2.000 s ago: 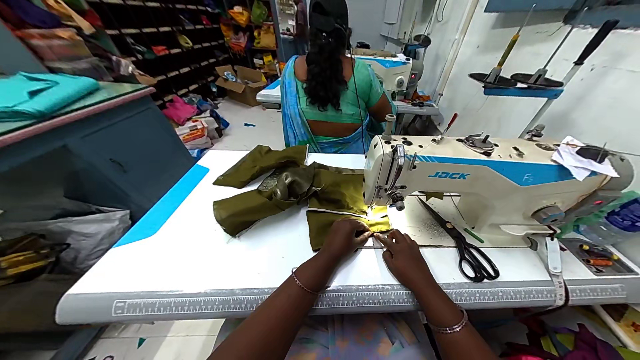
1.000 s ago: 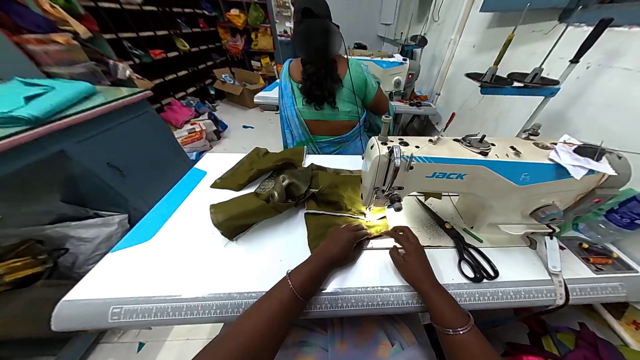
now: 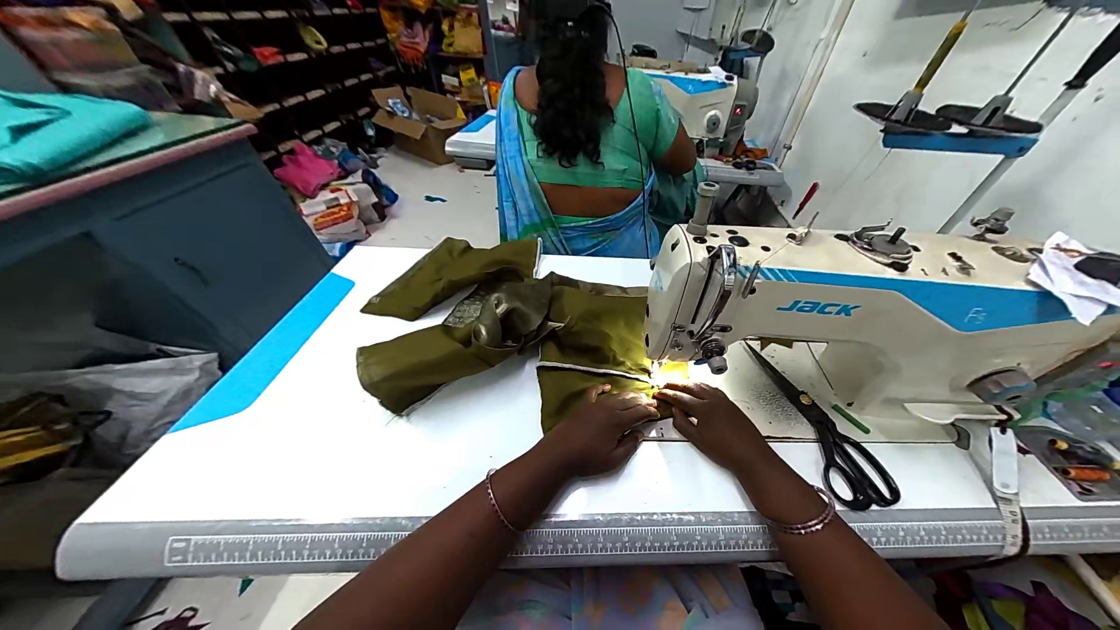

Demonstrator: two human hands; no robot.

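Note:
An olive-green garment (image 3: 599, 324) lies across the white sewing table, one edge under the lit needle area of a Jack sewing machine (image 3: 814, 306). My left hand (image 3: 604, 429) rests on the cloth just in front of the needle, fingers bent onto it. Close beside it on the right, my right hand (image 3: 713, 424) has its fingertips at the cloth's edge; both hands' fingertips nearly meet. Whether either pinches the cloth is hard to tell. Black-handled scissors (image 3: 831, 437) lie right of my right hand, blades pointing under the machine arm.
A ruler strip (image 3: 350, 547) runs along the table's front edge. A measuring tape (image 3: 1009, 516) hangs over it at the right, near a tray of thread spools (image 3: 1081, 472). Ahead, a person (image 3: 582, 149) sits with their back to me at another machine. A blue cabinet (image 3: 175, 245) stands left.
My hands stay at the cloth by the needle, with only small shifts of the fingers. The garment and scissors lie much as before.

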